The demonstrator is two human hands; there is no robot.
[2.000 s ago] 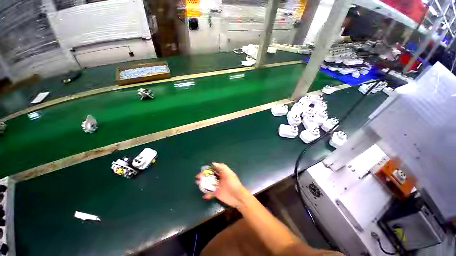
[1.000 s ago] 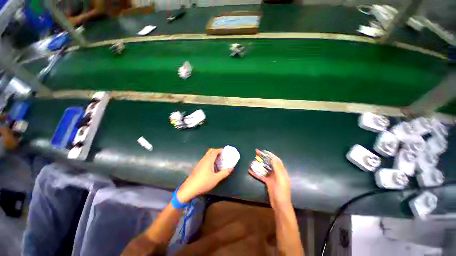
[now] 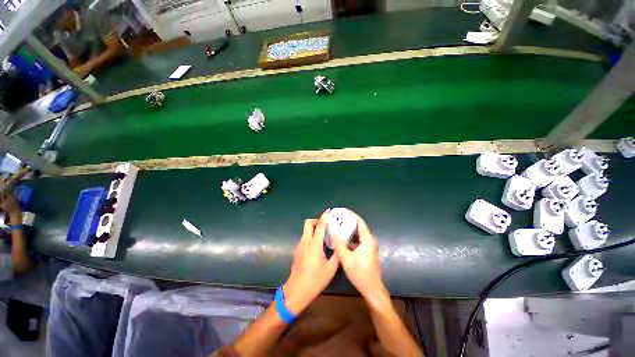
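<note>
A white housing shell (image 3: 341,224) is held in both hands above the dark green bench. My left hand (image 3: 315,252) grips it from the left; a blue band is on this wrist. My right hand (image 3: 361,256) grips it from the right. The fingers cover its lower part, so I cannot tell how the inner assembly sits in it. Another inner assembly (image 3: 232,190) with yellow bits lies on the bench beside a white cover (image 3: 256,185). Several assembled plug adapters (image 3: 533,242) are clustered at bench right.
Inner assemblies lie on the green belt (image 3: 418,104) beyond the bench. A blue tray (image 3: 87,216) and white strip (image 3: 115,210) are at bench left. Lined crates (image 3: 188,324) stand below left. A black cable (image 3: 512,273) curves at lower right. Another person's arm (image 3: 17,240) shows at far left.
My hands, apart a second ago with a white shell in the left and an inner assembly in the right, have come together around the white piece. The view has shifted.
</note>
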